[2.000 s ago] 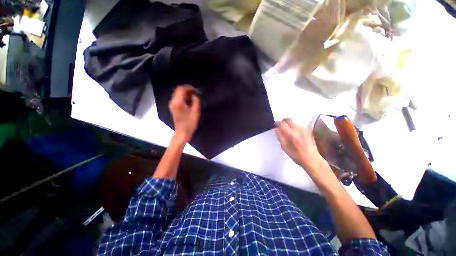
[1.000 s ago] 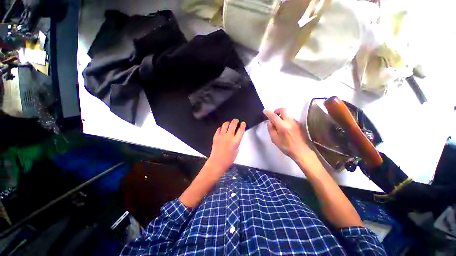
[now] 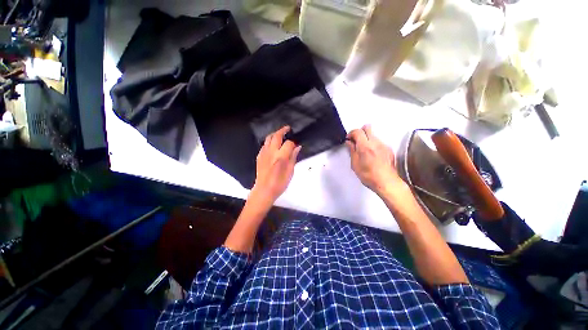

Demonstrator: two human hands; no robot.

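Observation:
The dark garment piece (image 3: 225,129) lies on the white table, bunched at its far left. A lighter grey rectangle of cloth (image 3: 293,116) lies on its right part. My left hand (image 3: 277,164) is on the cloth's near edge, fingers bent at the grey rectangle's lower side. My right hand (image 3: 371,155) pinches the garment's right corner between thumb and fingertips. The iron (image 3: 445,171) stands right of my right hand, untouched, its orange-brown handle on top.
Cream cloth bundles (image 3: 445,51) lie at the far right of the table. A small dark stick-like object (image 3: 547,121) lies beside them. The iron's black sleeved hose (image 3: 516,232) runs off to the right. A dark brown stool (image 3: 193,238) stands below the table's near edge.
The grey rectangle, hidden two seconds ago, now shows on the dark cloth. My left hand has moved right, then slightly back left and up. My right hand still holds the corner, slightly higher.

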